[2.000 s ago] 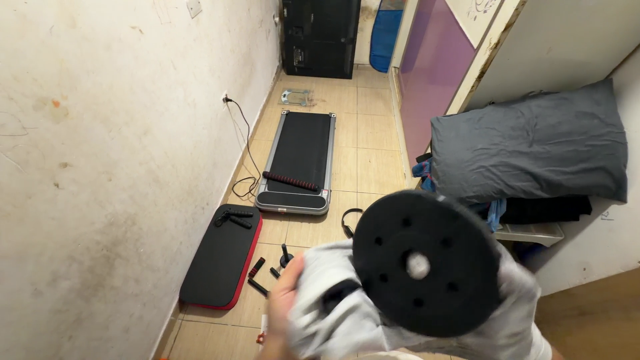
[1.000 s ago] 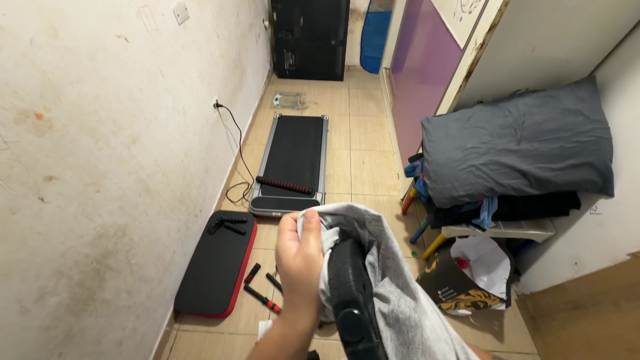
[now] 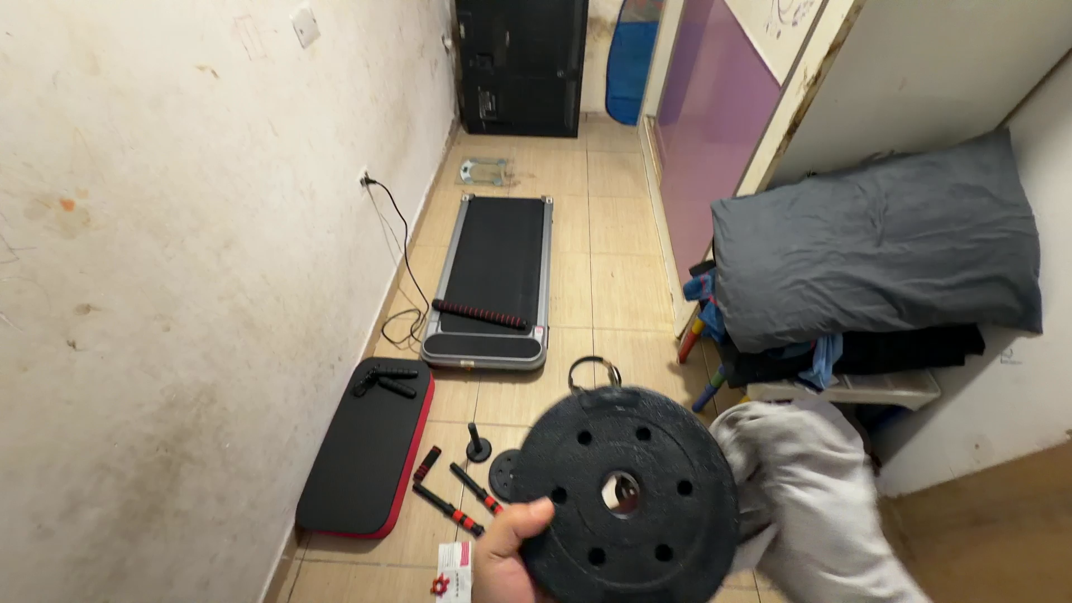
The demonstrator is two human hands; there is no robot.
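Note:
My left hand grips the lower left rim of a large black weight plate, its thumb on the front face. The plate stands almost face-on to me, with a ring of small holes around a larger central hole. A light grey cloth hangs at the plate's right edge and covers my right hand, so its hold cannot be told. Beyond the plate on the floor lie a smaller weight plate, black-and-red dumbbell bars and a black stand-like piece.
A walking pad treadmill with a red-and-black bar on it lies ahead. At left is a black mat with red edge, bearing a jump rope or hand grips. A grey pillow rests on a white stool at right. A glass scale lies farther off.
The black plate, seen edge-on amid the grey cloth a second ago, now faces me outside it. My left hand has moved from the cloth to the plate; the cloth is at the right.

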